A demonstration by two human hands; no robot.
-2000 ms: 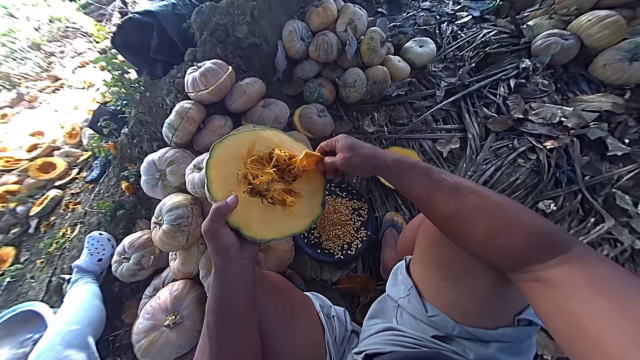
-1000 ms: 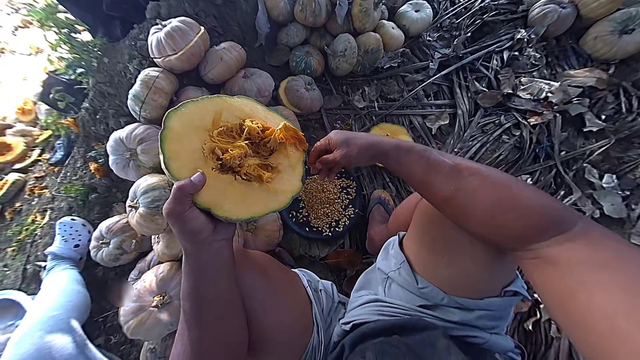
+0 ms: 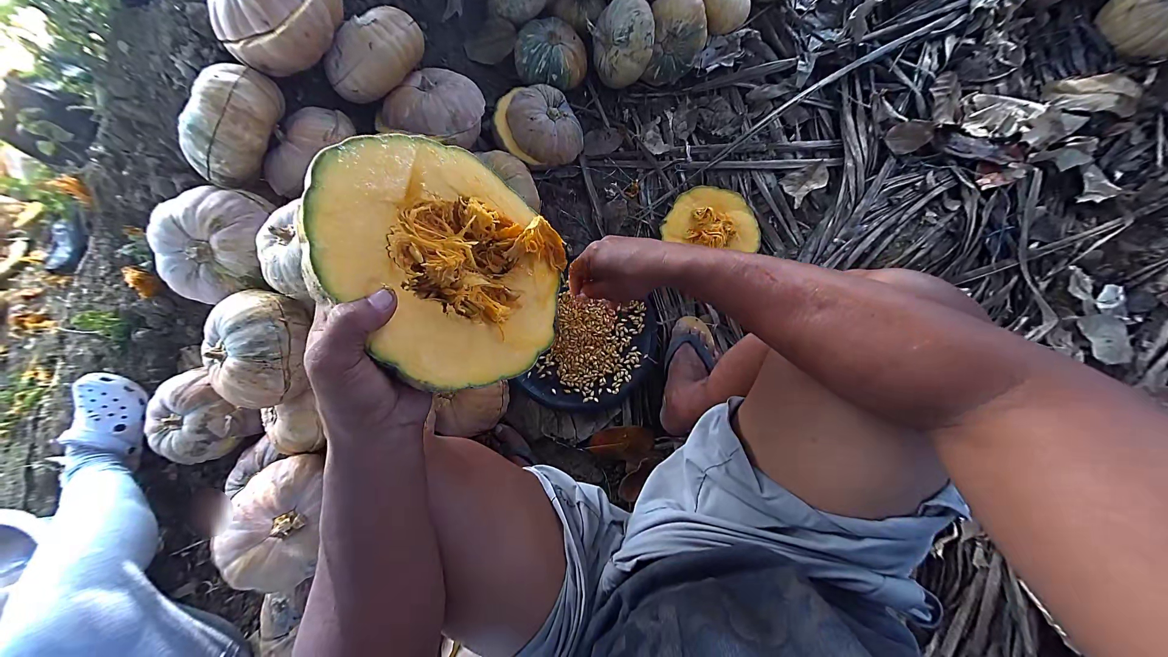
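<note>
My left hand [image 3: 360, 370] grips the rim of a large cut pumpkin half [image 3: 356, 219], thumb on its yellow face. Orange stringy pulp [image 3: 465, 255] clings to the middle of that face, with a clump of it near the right edge. Just right of the half, my right hand [image 3: 611, 272] is over a dark round basin holding pale pumpkin seeds [image 3: 593, 351]; its fingers are bent together, and whether they hold seeds is hidden. The dark basin [image 3: 564, 399] rests on the ground between my feet. A small cut pumpkin piece [image 3: 693, 205] with pulp lies beyond my right forearm.
Whole pumpkins [image 3: 205, 242] are heaped along the left and top. Dry palm fronds and leaves [image 3: 876, 219] cover the ground at right. Another person's leg in a white perforated clog [image 3: 108, 411] reaches in at lower left. My sandalled foot [image 3: 686, 374] is beside the basin.
My right hand was at the pulp two seconds ago and has since moved off it to above the basin. My left hand has kept its hold on the pumpkin half.
</note>
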